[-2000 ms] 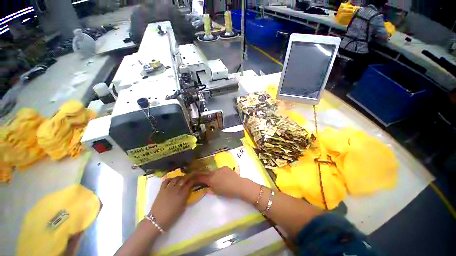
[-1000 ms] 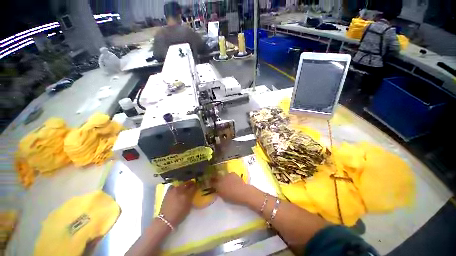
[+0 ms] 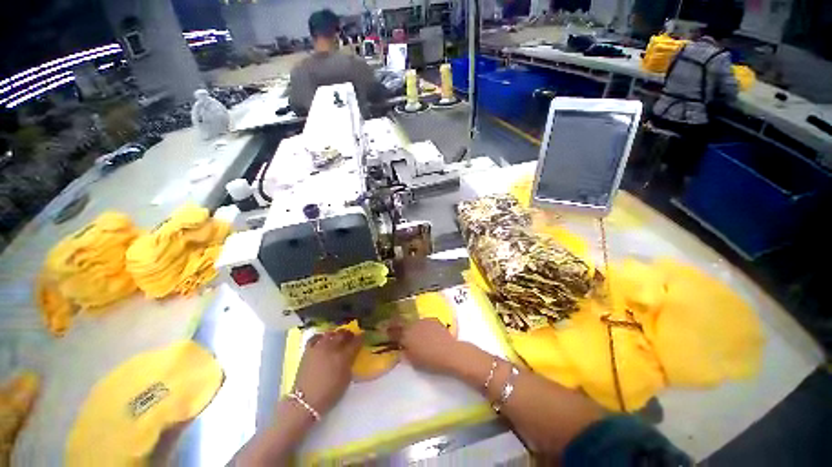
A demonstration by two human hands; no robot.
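Note:
A yellow cut panel (image 3: 374,362) lies on the white placement template (image 3: 401,401) at the front of the sewing machine (image 3: 319,239). My left hand (image 3: 330,365) is at the panel's left side, its fingers bent at the edge; a bit of yellow fabric stands up by the fingertips. My right hand (image 3: 429,345) is on the panel's right part, with dark thread snips (image 3: 387,347) pointing left from its fingers. The panel's middle and the sewing window are partly hidden by the hands and blur.
The label stack (image 3: 527,260) and loose yellow panels (image 3: 680,319) lie right, with a standing tablet (image 3: 587,155) behind. A finished yellow piece (image 3: 141,401) lies left, with yellow bundles (image 3: 178,251) beyond. One person (image 3: 330,68) is behind the machine, another (image 3: 698,77) far right.
The view has shifted, so the machine and table sit lower and further right than at first. My hands remain at the panel; yellow fabric now shows raised at my left fingertips.

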